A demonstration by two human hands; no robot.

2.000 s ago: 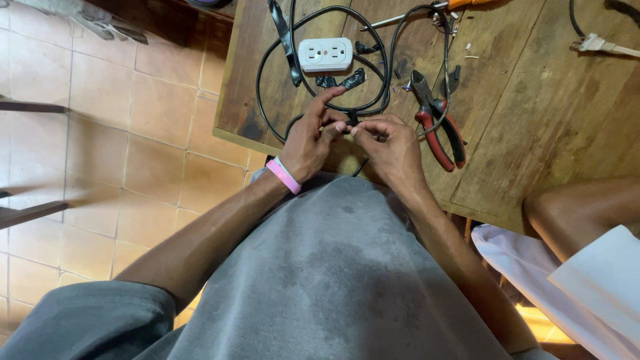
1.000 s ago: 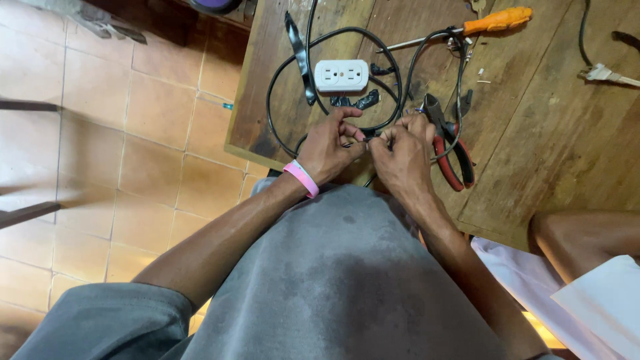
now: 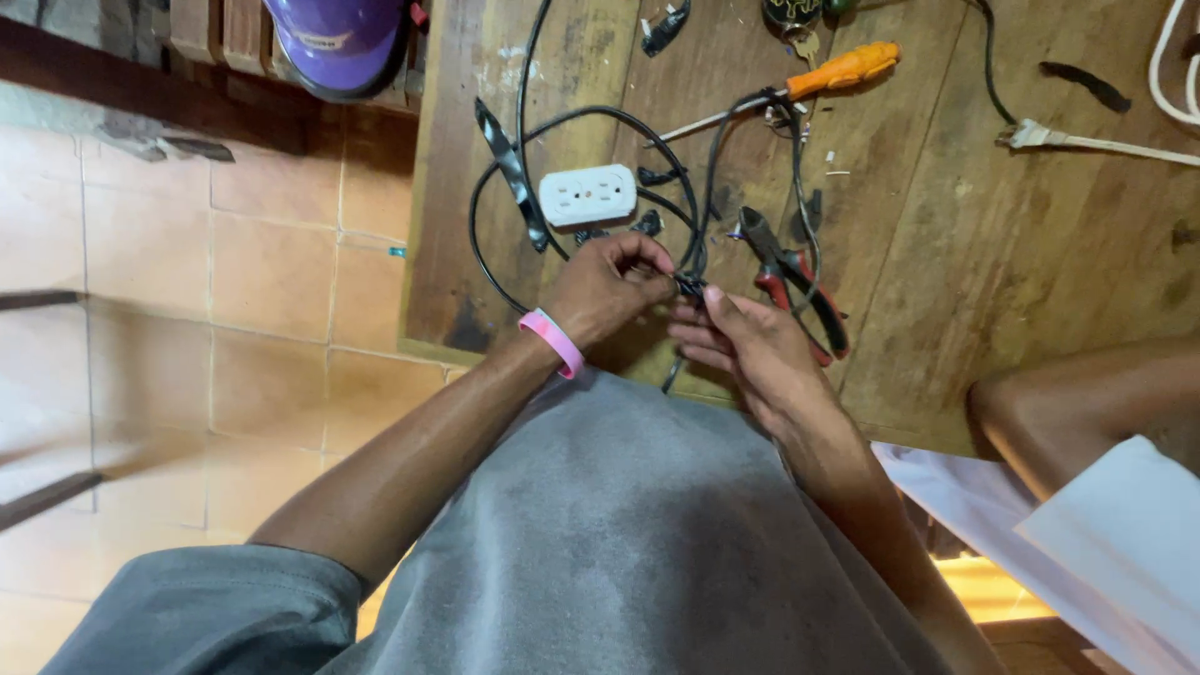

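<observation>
Near the table's front edge, my left hand, with a pink wristband, pinches a black electrical cord between thumb and finger. My right hand holds the same dark, bunched part of the cord from the other side, its lower fingers spread. Black cord loops run away from both hands around a white outlet receptacle. Diagonal pliers with red and black handles lie just right of my right hand. A screwdriver with an orange handle rests beyond them. A strip of black tape lies left of the outlet.
A white plug with cord and a black strip lie at the right of the wooden table. Keys are at the far edge. Another person's arm rests at the right corner. A purple cap sits at upper left.
My right hand has turned, its lower fingers now spread below the cord. Both hands stay close together at the cord.
</observation>
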